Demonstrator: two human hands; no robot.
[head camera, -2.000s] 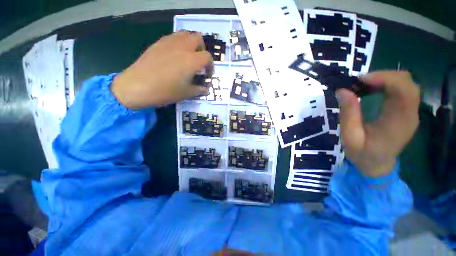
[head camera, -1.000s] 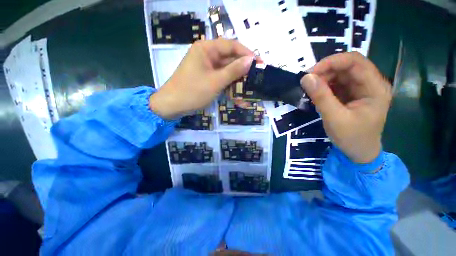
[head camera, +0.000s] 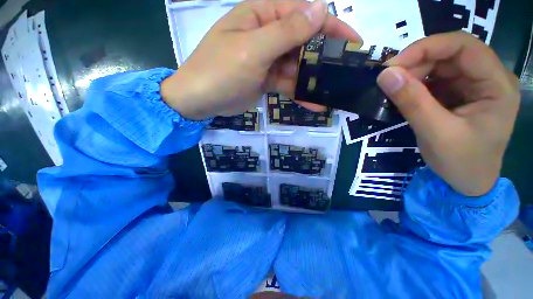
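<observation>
My left hand (head camera: 245, 61) holds a circuit board (head camera: 332, 49) by its left end, above the white tray. A black film (head camera: 345, 84) lies over the lower part of the board's face; its right end is pinched by my right hand (head camera: 453, 102). The board's upper edge with silver and gold parts shows above the film. Whether the film's right end touches the board cannot be told. The white tray (head camera: 267, 140) below holds boards in its lower pockets; my left hand hides part of it.
White sheets with black film shapes (head camera: 390, 160) lie right of the tray, partly under my right hand. A mostly bare white liner (head camera: 383, 17) lies over them. Used white liner sheets (head camera: 29, 82) lie at the far left on the green mat (head camera: 111, 35).
Since the earliest frame, my left hand has lifted a board from the tray, and my right hand has brought the film onto it. Both are now held higher and nearer the camera.
</observation>
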